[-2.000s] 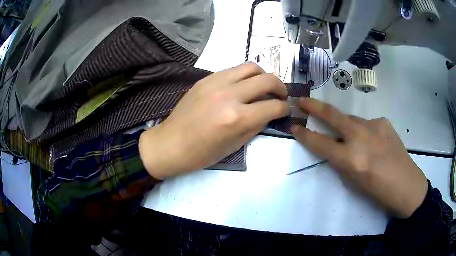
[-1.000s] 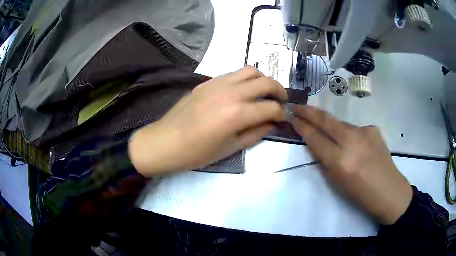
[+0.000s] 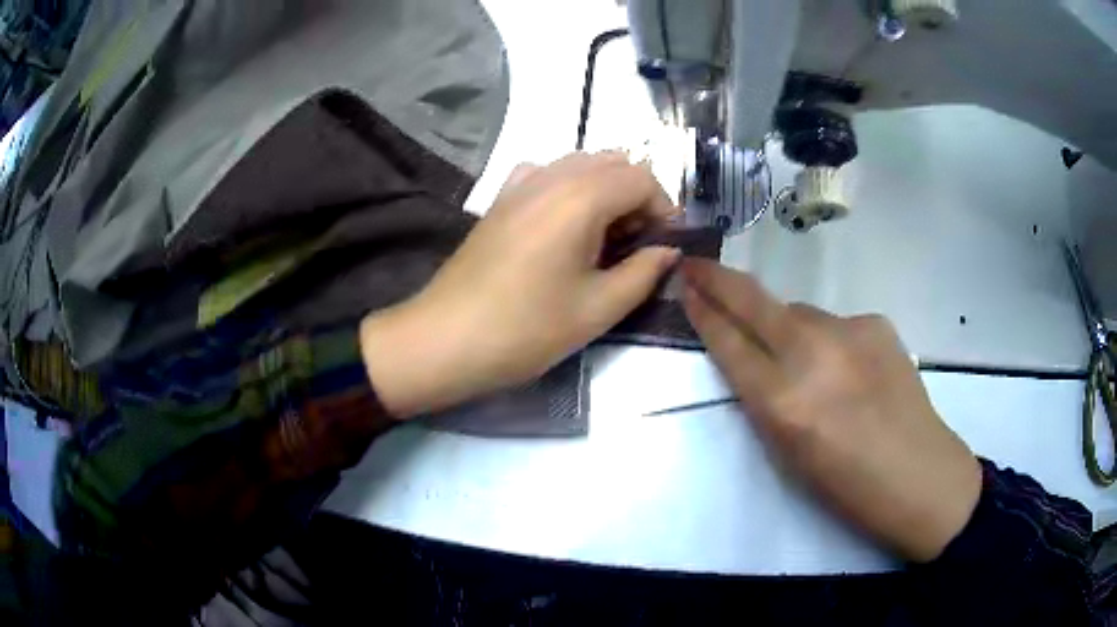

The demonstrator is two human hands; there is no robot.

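The dark brown panel [image 3: 404, 196] lies from the left to just below the machine's needle area, with a green patch [image 3: 251, 284] on it. My left hand [image 3: 527, 276] grips the brown end with thumb and forefinger. My right hand [image 3: 833, 398] pinches the same end, its fingertips meeting my left thumb. A small light bit shows between the fingertips, too blurred to name. A thin dark spike [image 3: 688, 407] sticks out from under my right hand, pointing left. The panel's corner under the fingers is partly hidden.
The grey fabric heap [image 3: 423, 74] fills the upper left. The sewing machine head [image 3: 766, 55] stands above my hands, with a cream knob [image 3: 821, 192] at its right. Scissors [image 3: 1099, 398] lie at the far right. Plaid fabric [image 3: 47, 371] lies under the pile at left.
The view has shifted, so the machine sits further left and the scissors show more. My right fingers have drawn together at the brown end. My left hand keeps its grip.
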